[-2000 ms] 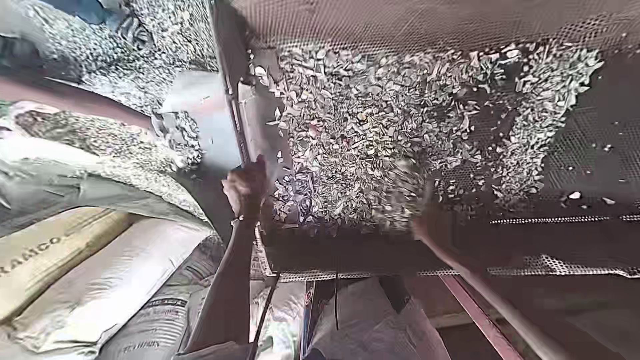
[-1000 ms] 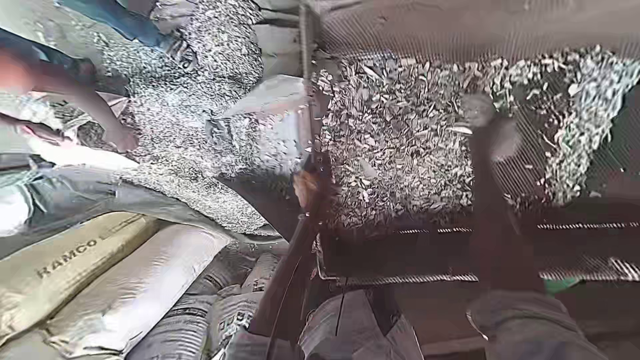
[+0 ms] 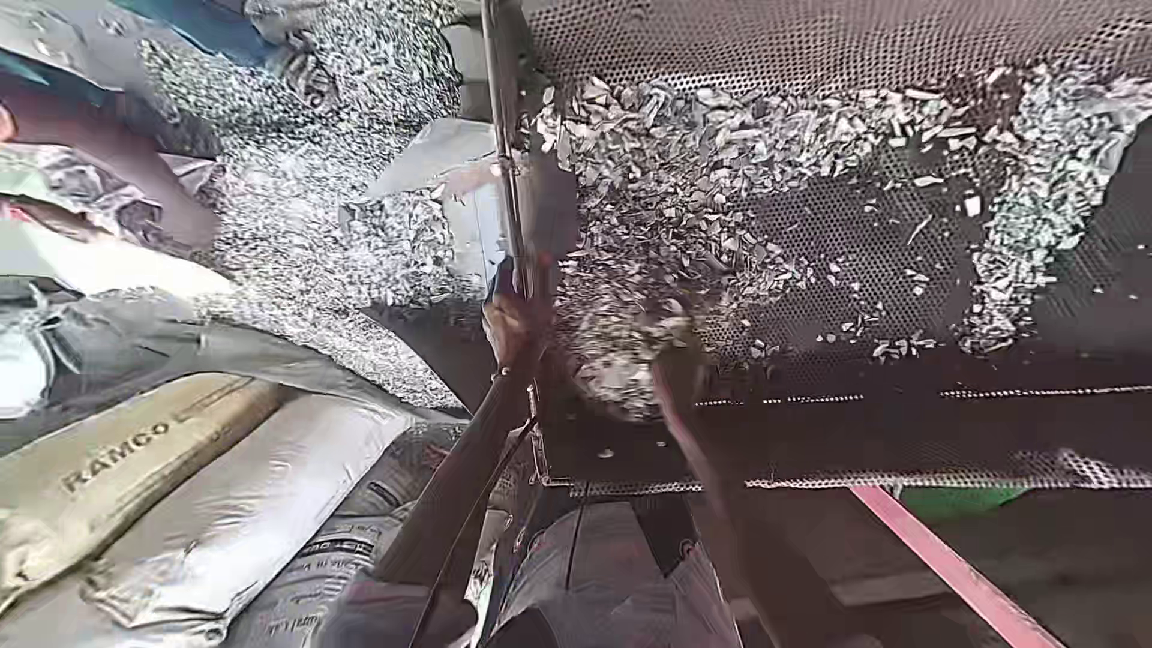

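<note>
My left hand (image 3: 509, 328) is closed on the end rail (image 3: 506, 117) of a perforated metal trough (image 3: 855, 238). Light-coloured chips or flakes (image 3: 720, 135) lie in the trough, thick along its far side and in a band at the right. My right hand (image 3: 675, 355) is blurred, low in the trough near its left end, against a moving heap of chips (image 3: 621, 360). Whether its fingers hold anything cannot be made out. A pale metal or plastic chute (image 3: 472, 211) extends left from the end rail, with chips on it.
A large pile of chips (image 3: 288, 207) spreads beyond the trough's left end. Another person's arm (image 3: 99, 148) reaches in at the upper left, and a foot (image 3: 306, 72) rests by the pile. Full sacks (image 3: 252, 513) lie at the lower left. A pink bar (image 3: 954, 562) slants below the trough.
My right hand has moved from the trough's middle towards its left end and near side. Bare mesh now shows where chips lay a second ago. My left hand stays on the end rail.
</note>
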